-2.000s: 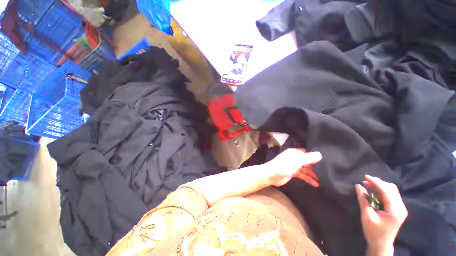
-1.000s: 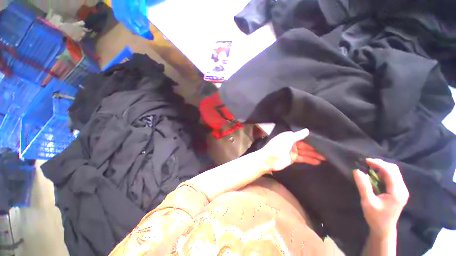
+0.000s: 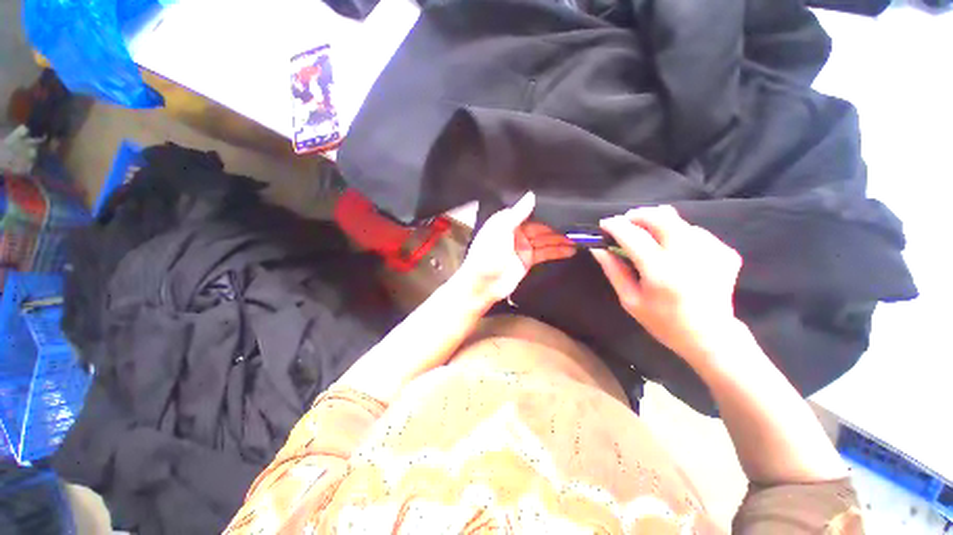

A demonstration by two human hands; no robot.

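The black garment (image 3: 627,146) lies over the white table and hangs over its near edge against my lap. My left hand (image 3: 507,251) is at the hanging edge, thumb up on the cloth and fingers partly under it, holding the fold. My right hand (image 3: 674,272) is shut on the small thread snips (image 3: 588,240), whose blades point left and lie at my left fingertips. The fingers hide most of the snips' handles. Any thread end at the blades is too small to tell.
A lit smartphone (image 3: 316,99) lies on the white table (image 3: 225,47). A blue plastic bag (image 3: 84,52) is at the far left corner. A large black garment pile (image 3: 209,345) stands at left, with a blue crate (image 3: 42,366) beyond. A red item (image 3: 387,232) is under the table edge.
The view has swung right, so things appear further left. My right hand has moved in with the snips to my left fingertips. My left hand still holds the garment's edge.
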